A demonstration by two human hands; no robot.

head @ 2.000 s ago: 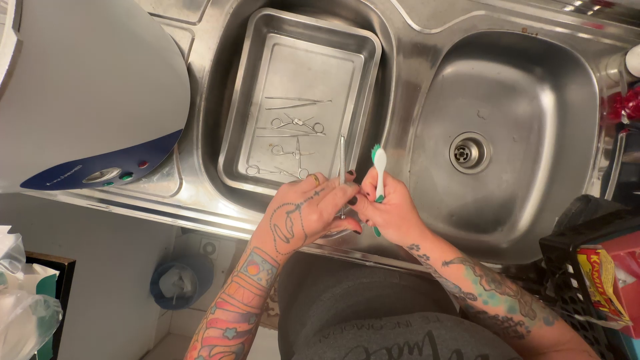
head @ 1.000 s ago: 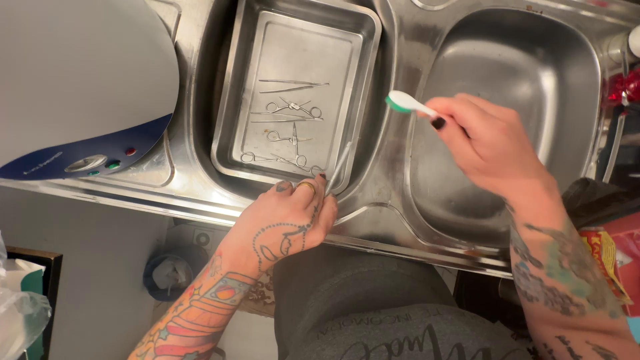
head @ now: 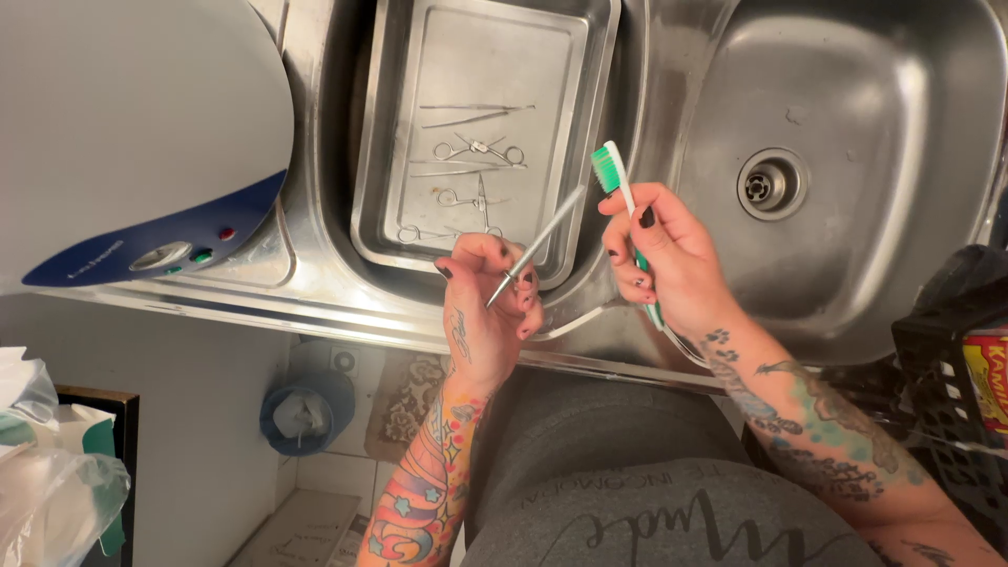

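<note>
My left hand (head: 492, 307) is palm up over the near rim of the metal tray, with a slim metal instrument (head: 543, 236) lying across its curled fingers, its far end pointing up and to the right. My right hand (head: 665, 260) grips a green and white toothbrush (head: 622, 177), head up, bristles facing left towards the instrument but apart from it. In the left sink basin sits a stainless steel tray (head: 602, 94). Tweezers (head: 472, 114) and small scissors-like instruments with ring handles (head: 479, 147) lie in it. One ringed instrument (head: 409, 234) is partly hidden behind my left hand.
A grey appliance with a blue panel (head: 197, 236) stands left of the tray. The right sink basin (head: 835, 102) has a drain (head: 772, 185). A black plastic basket (head: 937, 378) is at the right, plastic bags (head: 55, 488) at lower left, and a blue bin (head: 305, 417) on the floor.
My left hand has turned from back up to palm up with the instrument. My right hand has moved left, closer to it, and the toothbrush now points up.
</note>
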